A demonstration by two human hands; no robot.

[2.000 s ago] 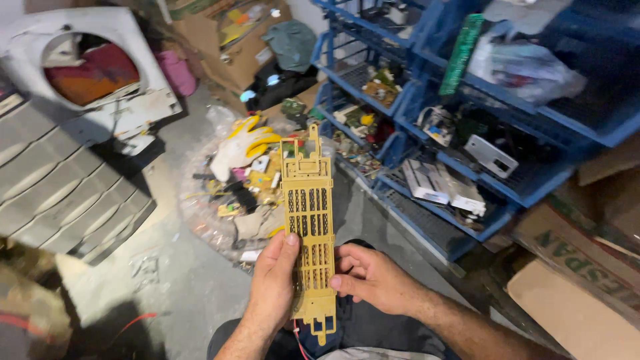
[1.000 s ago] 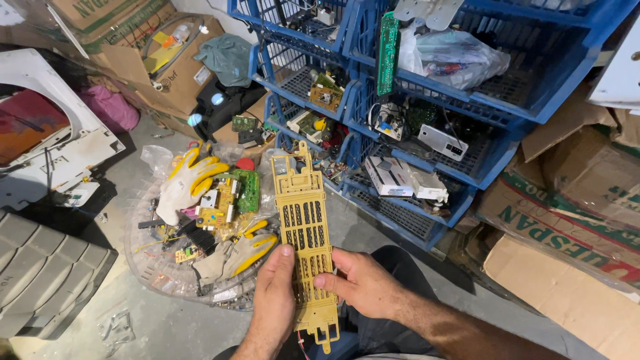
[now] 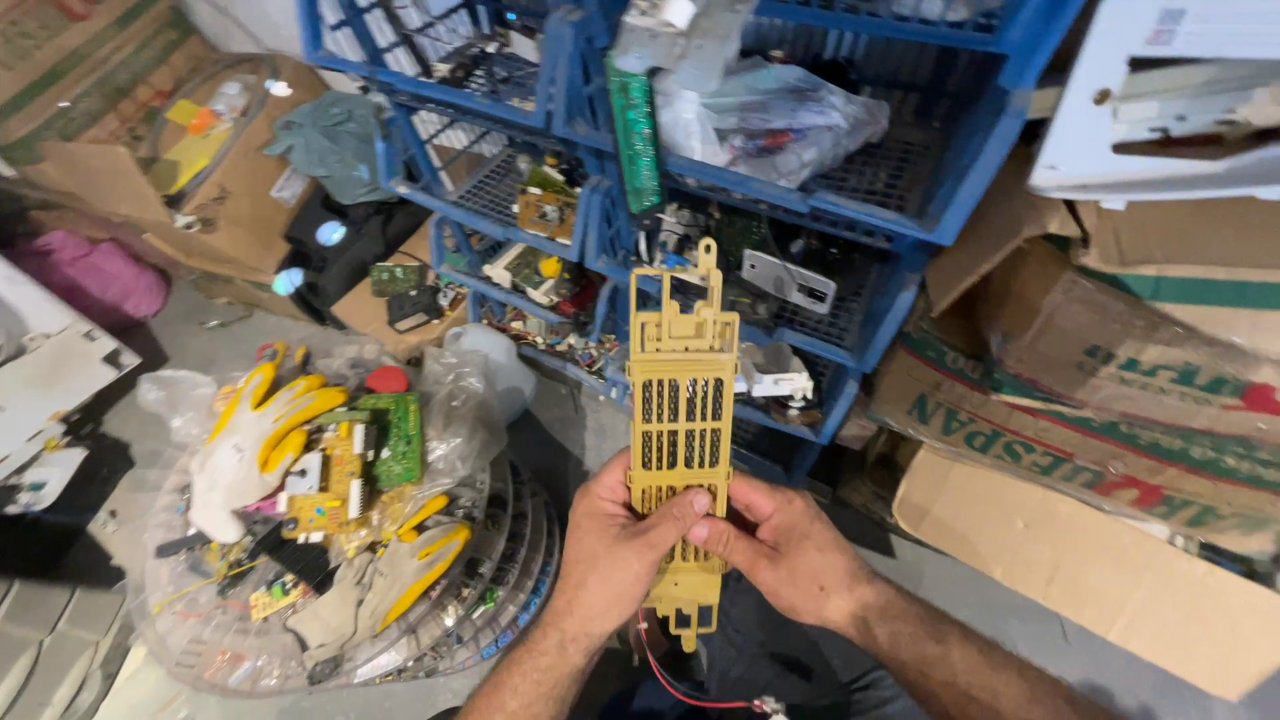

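Note:
A long yellow plastic slotted housing [image 3: 683, 420] stands nearly upright in front of me, with dark mesh showing behind its slots. My left hand [image 3: 620, 540] grips its lower left edge, the thumb lying across the front. On the lower right edge, my right hand [image 3: 780, 545] holds it too, its thumb close to the other thumb. Thin red and white wires [image 3: 670, 680] hang from the lower end to a small connector [image 3: 768, 706]. Fingers behind the housing are hidden.
A round clear container [image 3: 200, 650] on the left bears yellow-and-white gloves [image 3: 250, 440] and circuit boards [image 3: 398, 438]. Blue plastic bins [image 3: 900, 215] with electronic parts stand ahead. Cardboard boxes [image 3: 1090, 420] are at right, a white panel [image 3: 50, 370] at far left.
The view has swung rightward. Both hands stay on the yellow housing, and my thumbs have come closer together across its front than two seconds ago.

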